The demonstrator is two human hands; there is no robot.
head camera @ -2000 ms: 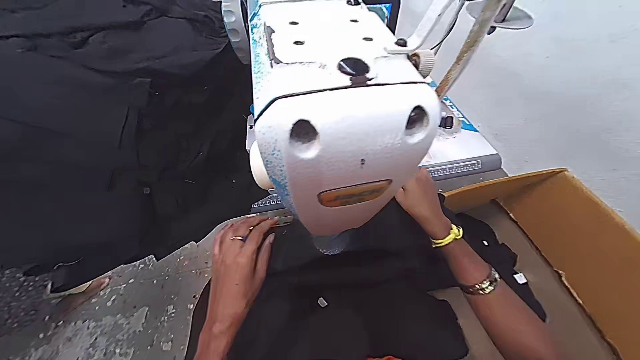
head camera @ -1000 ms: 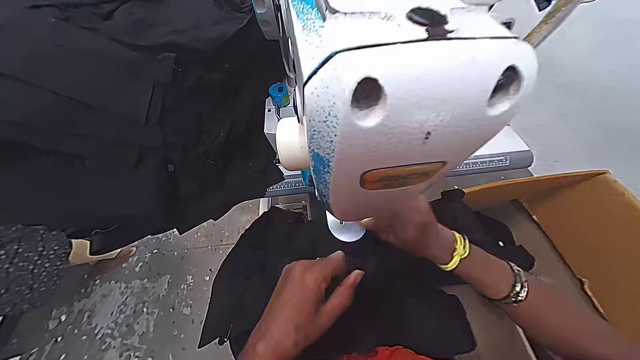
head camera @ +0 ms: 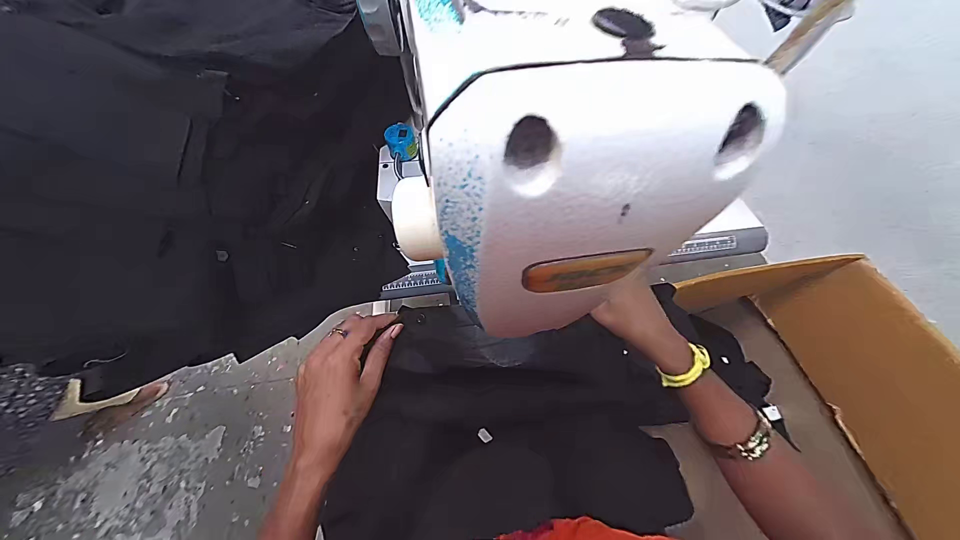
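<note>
A white sewing machine head (head camera: 600,187), speckled blue on its left side, hides the needle area. Black fabric (head camera: 480,420) lies under it and reaches down toward me, with a small white tag on top. My left hand (head camera: 341,375), a ring on one finger, has its thumb and fingertips at the fabric's upper left edge; whether they pinch the cloth is unclear. Behind the lower right of the machine head is my right hand (head camera: 630,307), touching the fabric near the needle area, its fingers hidden. That arm wears a yellow band and a metal bracelet.
More black cloth (head camera: 112,187) covers the upper left. A cardboard box wall (head camera: 870,375) stands at the right, with dark fabric pieces beside my right forearm. The worn grey table edge (head camera: 187,442) shows at lower left, and a ruler strip (head camera: 705,246) lies behind the machine head.
My left hand has moved from the middle of the fabric, near the needle area, out to its upper left edge. The fabric now lies flatter than one second ago. My right hand stays behind the machine head.
</note>
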